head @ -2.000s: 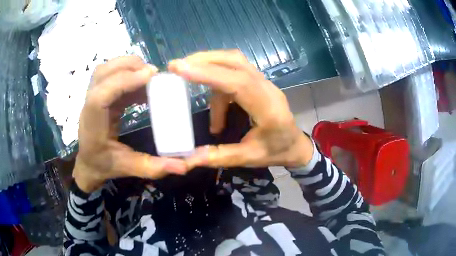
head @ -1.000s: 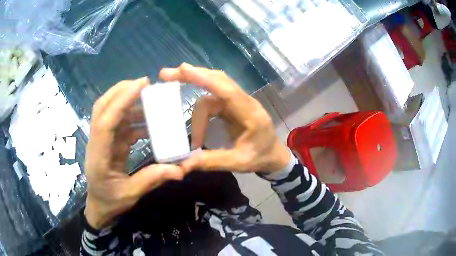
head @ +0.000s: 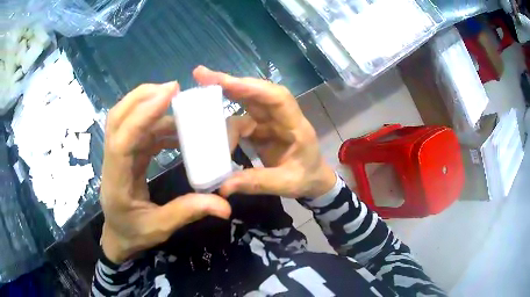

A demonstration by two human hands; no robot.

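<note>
A smooth white rectangular unit (head: 203,138) is held upright between my hands, above the table's near edge. My left hand (head: 142,168) is curved around its left side, with the index fingertip at the top left corner and the thumb tip near the bottom. My right hand (head: 273,139) grips its right side, index finger near the top and thumb at the bottom right corner. A pale rim shows at the unit's lower end. Its back is hidden.
Small white pieces (head: 55,139) lie heaped at left, with a bag of cream pieces (head: 23,55) behind. A middle ribbed tray (head: 157,52) and a filled tray (head: 372,35) lie on the dark green table. A red stool (head: 430,168) and cardboard boxes (head: 485,151) stand on the tiled floor.
The view has swung right since the earliest frame, bringing the filled tray and stool further in. The unit stays between my hands; my left thumb has moved slightly off its lower end.
</note>
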